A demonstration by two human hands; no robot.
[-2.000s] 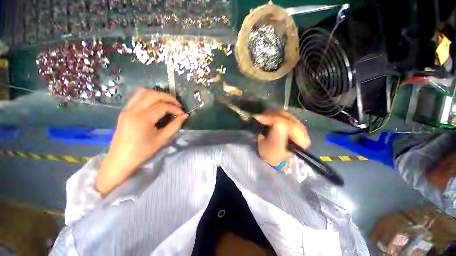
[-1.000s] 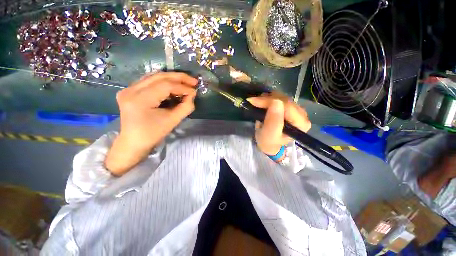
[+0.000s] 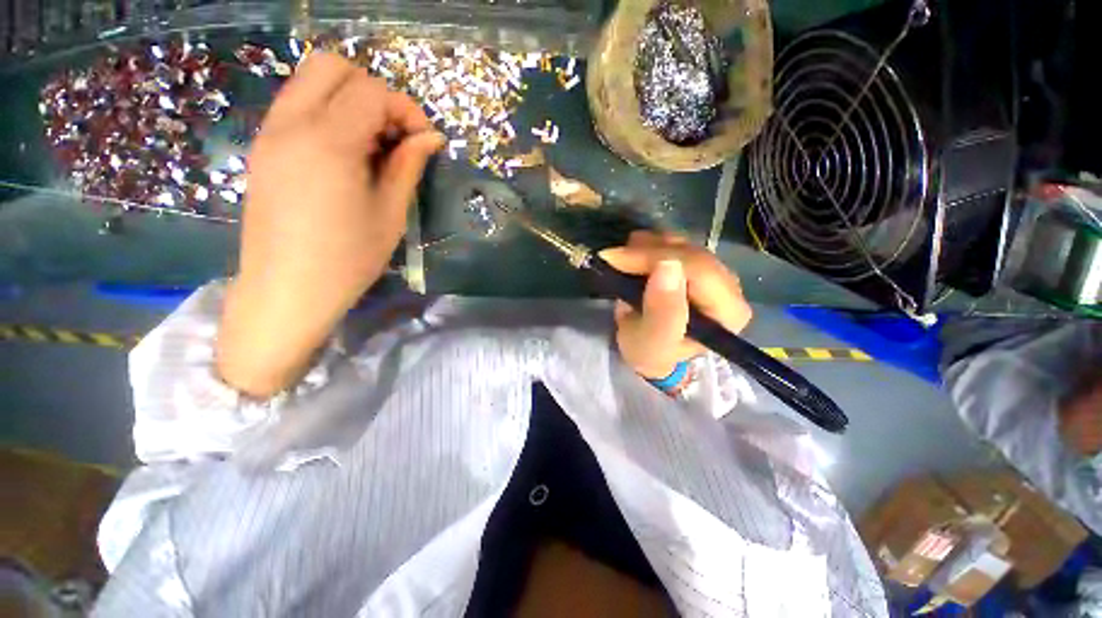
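Note:
My right hand (image 3: 679, 302) holds the black soldering iron (image 3: 761, 369), its thin metal tip pointing left over the small round work spot (image 3: 483, 210) on the green mat. My left hand (image 3: 329, 199) is at the near edge of the pile of white-gold metal-ended parts (image 3: 450, 82), thumb and forefinger close together. Whether a part is between those fingertips cannot be seen. The pile of reddish components (image 3: 135, 118) lies left of my left hand. A brown flake (image 3: 573, 188) lies beside the iron's tip.
The tan ring holder (image 3: 619, 106) with silver metal wool (image 3: 679, 75) stands behind the iron. A black fan with a spiral guard (image 3: 834, 163) stands at the right. A clear tray (image 3: 218, 24) lies along the back. Another person's sleeve (image 3: 1009, 380) shows at the far right.
My left hand has moved away from the work spot, back and left to the white-gold pile. My right hand keeps the iron near the work spot with little movement since one second ago.

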